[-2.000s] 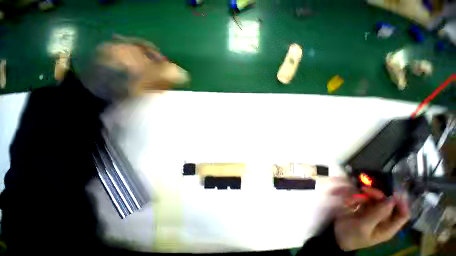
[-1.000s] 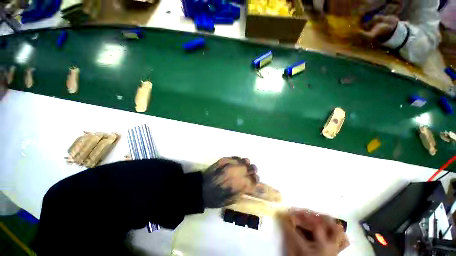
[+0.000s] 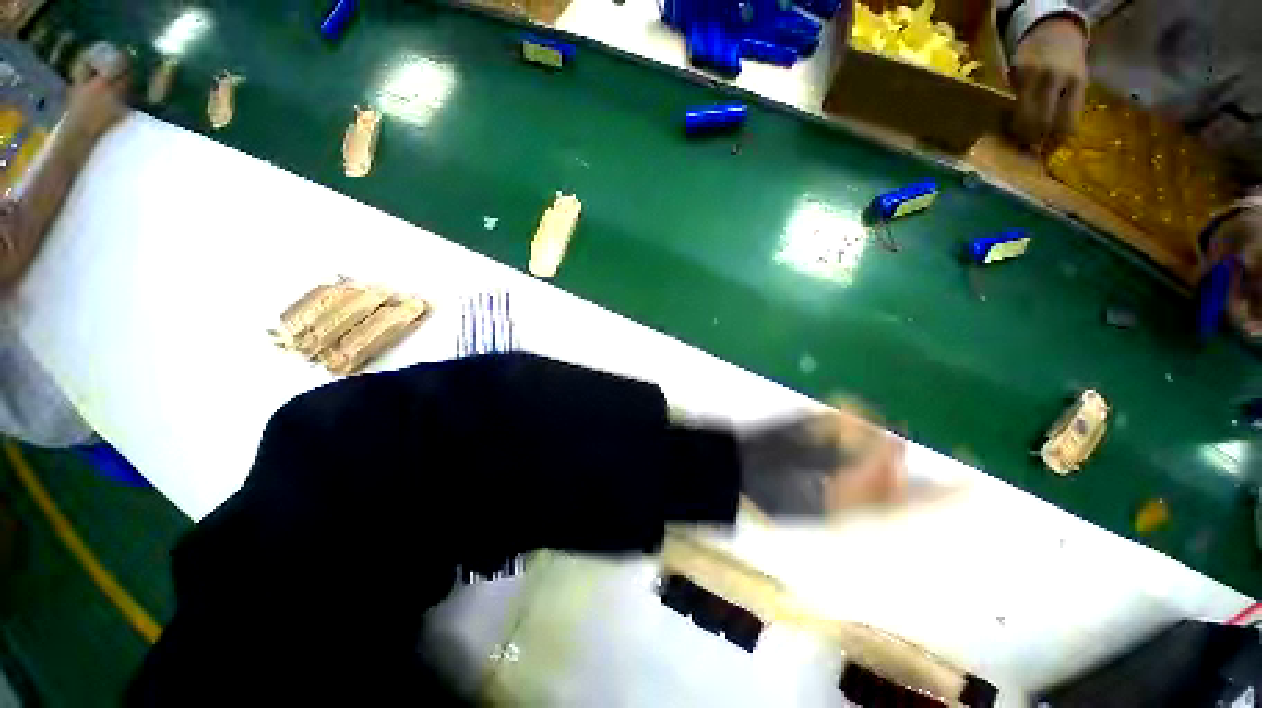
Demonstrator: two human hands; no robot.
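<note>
My left hand (image 3: 830, 463), in a dark sleeve, is blurred above the white table, just behind the fixture (image 3: 775, 603). A pale blurred shape shows at its fingertips; I cannot tell if it holds something. The fixture is a pale strip with black blocks along its near edge, at the lower middle right. Tan parts seem to lie on it. A pile of tan parts (image 3: 352, 325) lies at the left. Silver strips (image 3: 486, 324) show beyond my sleeve and partly under it. My right hand is not in view.
A green belt (image 3: 664, 263) beyond the table carries tan parts, blue parts and a small yellow piece. The black feeder (image 3: 1156, 675) is at the lower right. Opposite, another person's hands are beside a box of yellow pieces (image 3: 920, 83). Another person's arm (image 3: 53, 173) reaches in at left.
The view has swung left, so things sit further right. My left hand has lifted from the fixture and moved behind it. My right hand has left the picture.
</note>
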